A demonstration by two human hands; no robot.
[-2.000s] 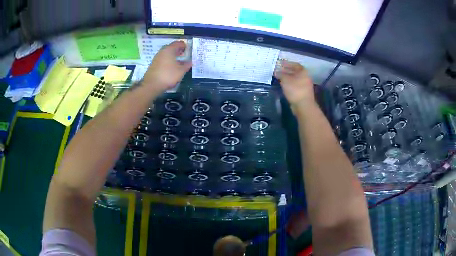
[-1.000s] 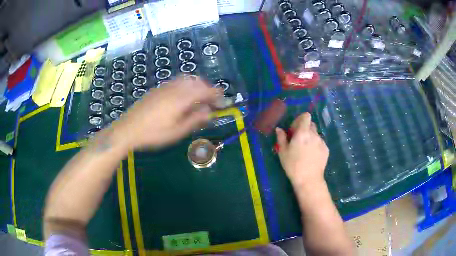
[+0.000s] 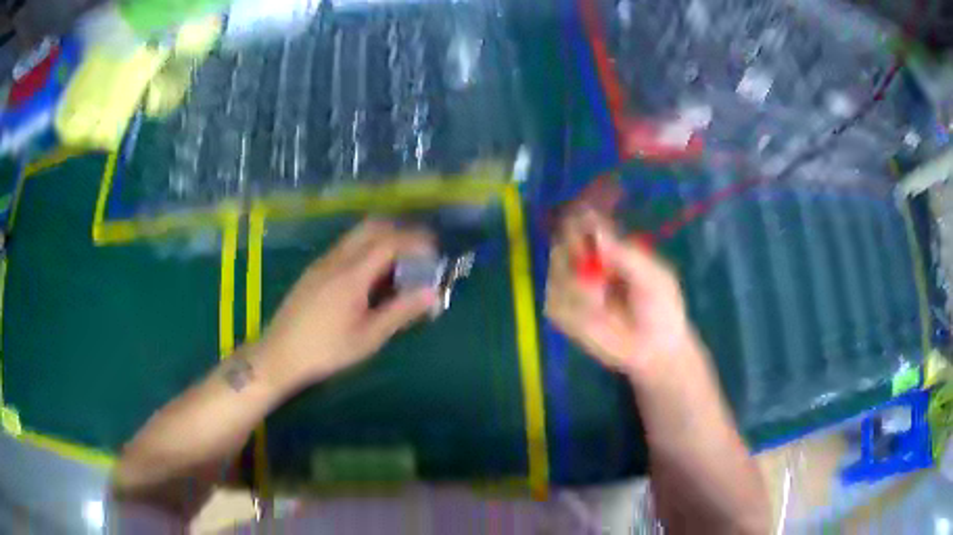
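The picture is blurred. My left hand [image 3: 350, 298] is over the yellow-taped area of the mat, with a small round part [image 3: 416, 274], greyish and blurred, between thumb and fingers. A bright metallic edge shows at the right of its fingertips; I cannot tell if it is the gold-rimmed piece. My right hand [image 3: 617, 298] is to the right, past the yellow tape line, with its fingers closed on the red clip [image 3: 591, 263]. A thin red wire [image 3: 711, 201] runs from near this hand up to the right.
The parts tray [image 3: 314, 115] lies at the back, its parts smeared by blur. A second parts tray [image 3: 752, 84] is at the back right. An empty ribbed tray [image 3: 826, 303] lies at the right. Yellow cards [image 3: 99, 94] and a blue and red box [image 3: 37, 78] are back left.
The view has tilted down, and the monitor and record sheet seen earliest have left it. My left hand has moved from the tray's near edge to the mat with a part. My right hand has raised the red clip.
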